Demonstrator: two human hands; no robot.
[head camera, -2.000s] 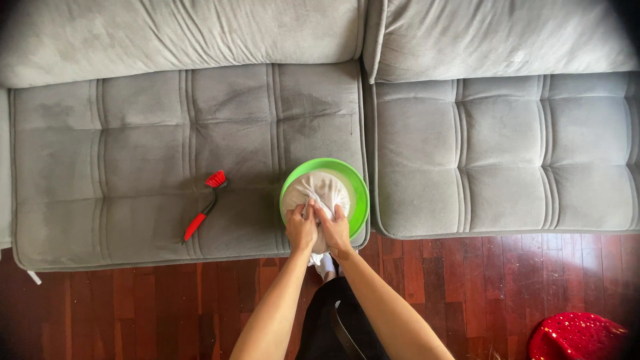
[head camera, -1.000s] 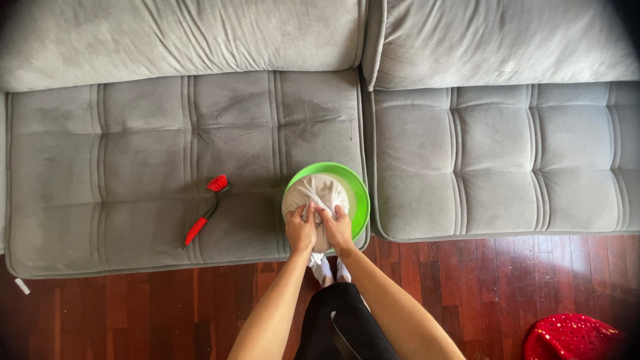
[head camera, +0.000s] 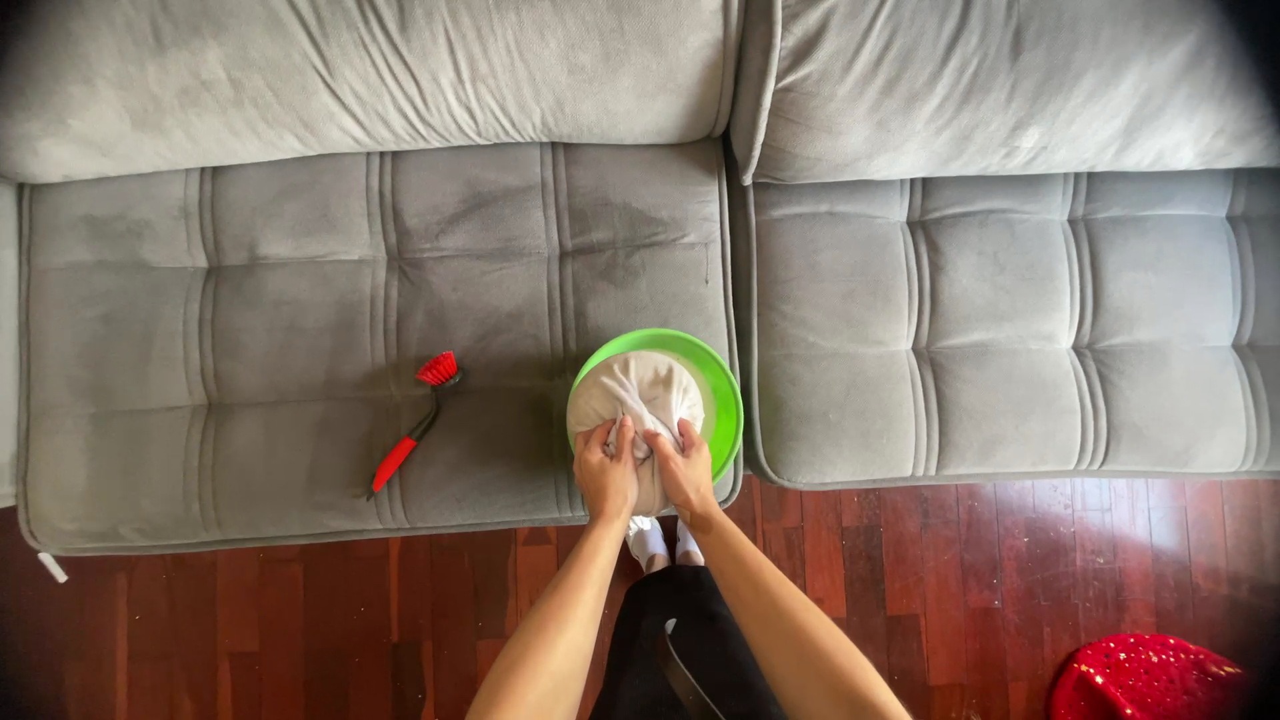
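A round bundle wrapped in off-white cloth (head camera: 650, 385) lies over a green plastic basin (head camera: 722, 400) at the front edge of the grey sofa's seat cushion (head camera: 480, 300). My left hand (head camera: 606, 468) grips the gathered folds on the left side of the bundle. On the right side, my right hand (head camera: 684, 464) pinches the same folds, close to the left. What lies inside the cloth is hidden. To the left, a scrub brush (head camera: 402, 440) with red bristles and a red and black handle rests on the cushion, touched by neither hand.
Grey back cushions (head camera: 380, 70) line the top of the view. A second tufted seat cushion (head camera: 990, 330) adjoins on the right. Dark red wooden floor (head camera: 950, 580) runs along the front, with a shiny red object (head camera: 1140, 680) at lower right. My feet stand just below the basin.
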